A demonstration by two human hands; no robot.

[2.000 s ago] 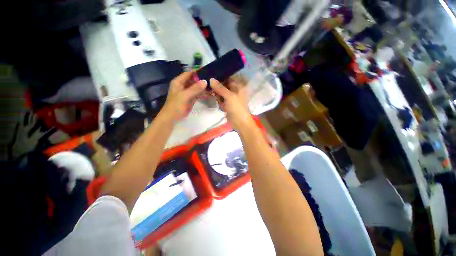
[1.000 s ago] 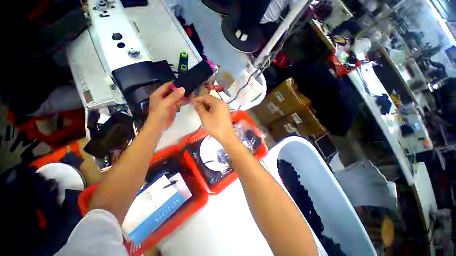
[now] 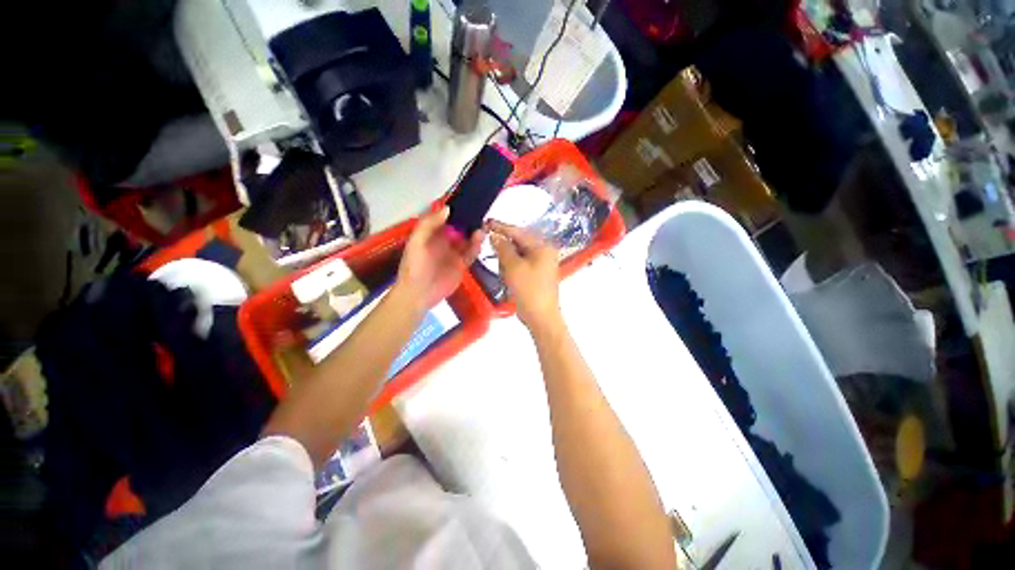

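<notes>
A black thread cone with bright pink ends is held tilted above the orange-red basket. My left hand grips its lower end. My right hand is just right of the cone's lower end, with thumb and fingertips pinched together. Any thread between those fingertips is too fine to see. A white disc and clear plastic lie in the basket behind the hands.
A steel bottle stands on the white table beyond the basket. A pale blue tub with black fabric is at the right. Scissors lie at the near edge. Cardboard boxes are beyond.
Both hands and the cone have come nearer, from over the table by the machine to over the basket. The view has shifted, showing more of the near table and the tub.
</notes>
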